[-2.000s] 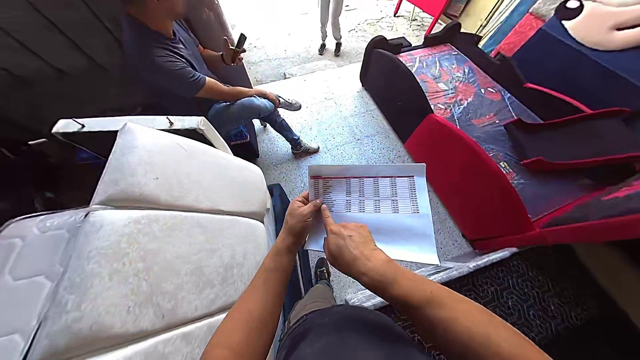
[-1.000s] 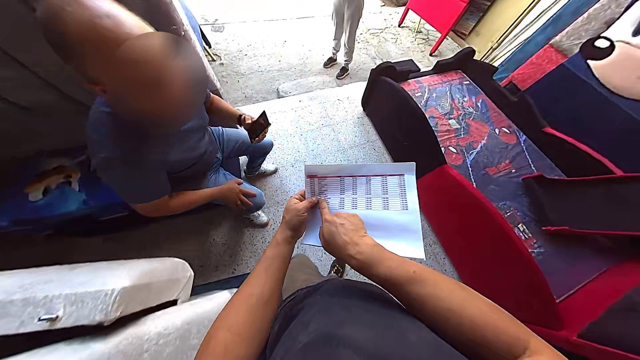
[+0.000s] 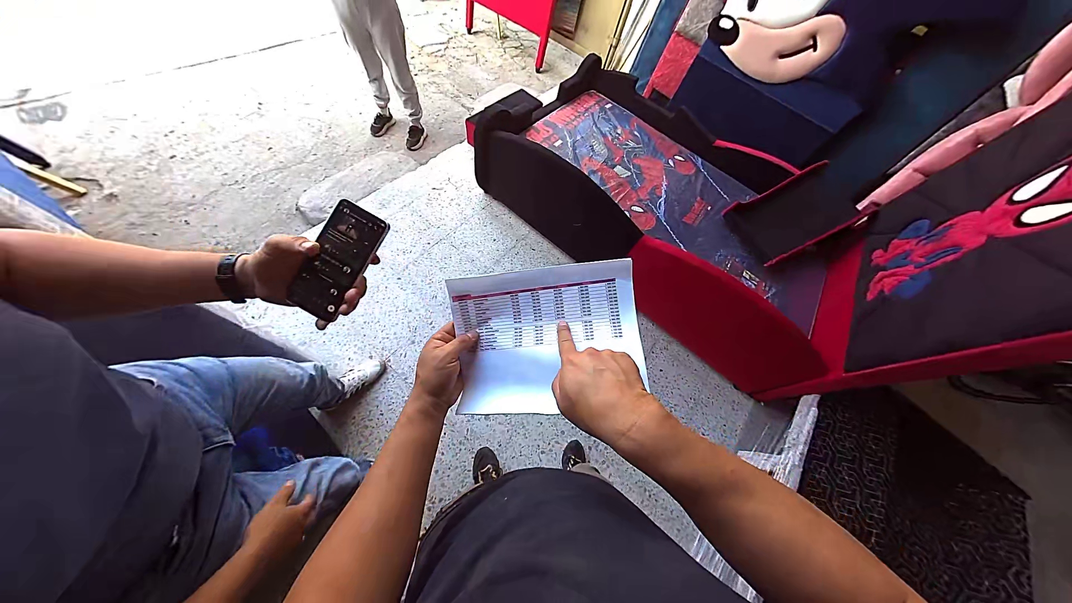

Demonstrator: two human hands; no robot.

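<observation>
A white paper sheet [image 3: 511,377] with a printed table under a red heading row is in front of me at the centre. My left hand [image 3: 444,360] pinches its left edge, thumb on top. My right hand [image 3: 599,381] is over the lower right of the sheet, index finger extended onto the table's rows and the other fingers curled. To the left, another person's hand [image 3: 280,266] with a dark watch holds a smartphone [image 3: 339,264] whose screen is lit. That person's other hand [image 3: 280,519] rests near their knee.
A red and black child's bed frame [image 3: 720,314] with a Spider-Man print stands at the right, beside a quilted Spider-Man panel [image 3: 963,251]. Behind it is a blue panel with a cartoon face [image 3: 787,42]. A standing person's legs [image 3: 381,59] and a red table [image 3: 523,12] are farther off.
My right index finger has moved rightward across the printed table from near my left thumb. The person on the left is now closer beside me, with the phone nearer the sheet. The view has shifted.
</observation>
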